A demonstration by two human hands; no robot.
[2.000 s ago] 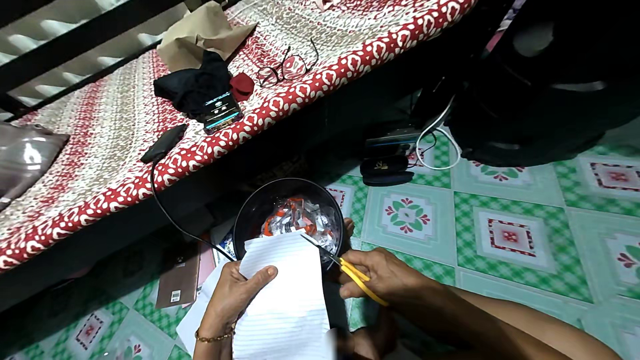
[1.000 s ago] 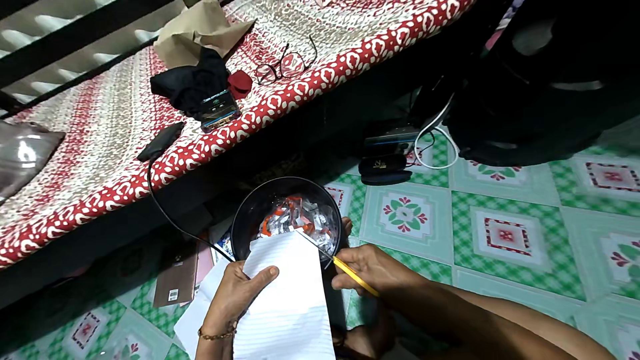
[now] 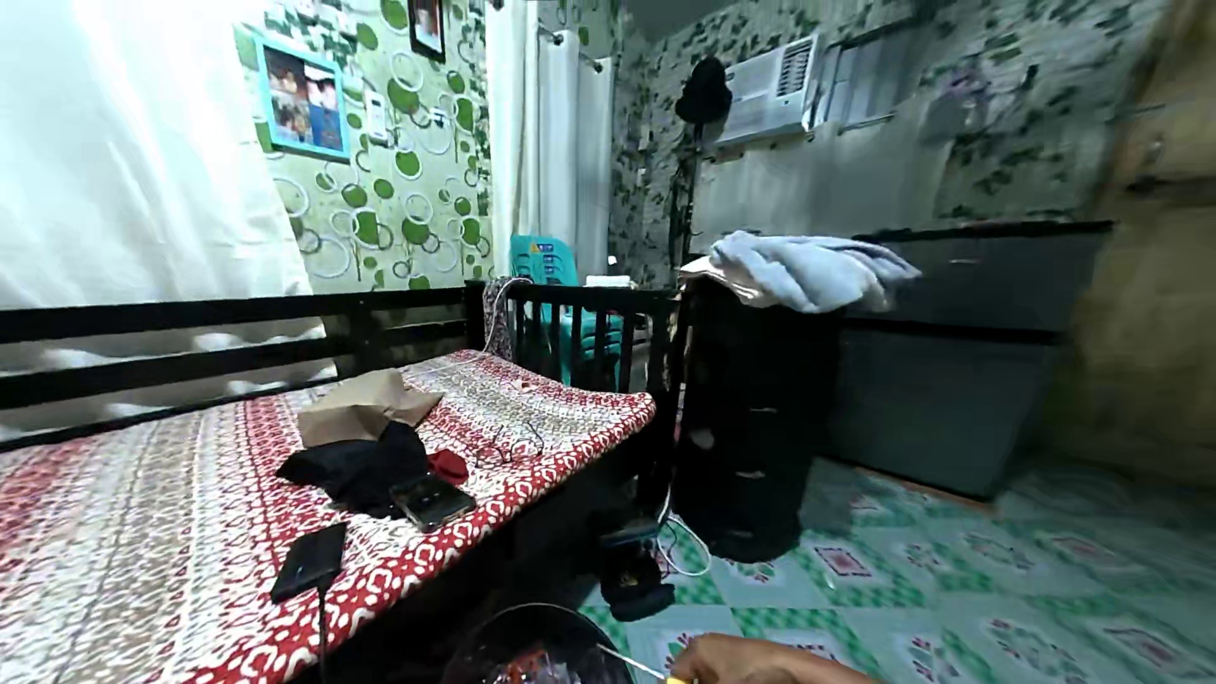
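At the bottom edge of the head view, my right hand [image 3: 731, 660] holds scissors [image 3: 638, 663] with a yellow handle, cut off by the frame. The pale blade reaches left over the rim of a round black bin [image 3: 532, 613]. Inside the bin lie crumpled wrappers and scraps [image 3: 537, 665], partly silvery and orange-red. My left hand is out of view, and no sheet of paper shows.
Left is a bed with a red-patterned cover [image 3: 190, 503], bearing a phone [image 3: 432, 501], black cloth [image 3: 366, 470], glasses [image 3: 513, 445] and a corded black device [image 3: 312, 560]. Black drawers [image 3: 750, 427] stand beyond a white cable [image 3: 698, 560] on the tiled floor.
The view has swung up strongly toward the room. My left hand and the lined white paper, seen earlier over the bin, are out of the frame. My right hand still has the scissors.
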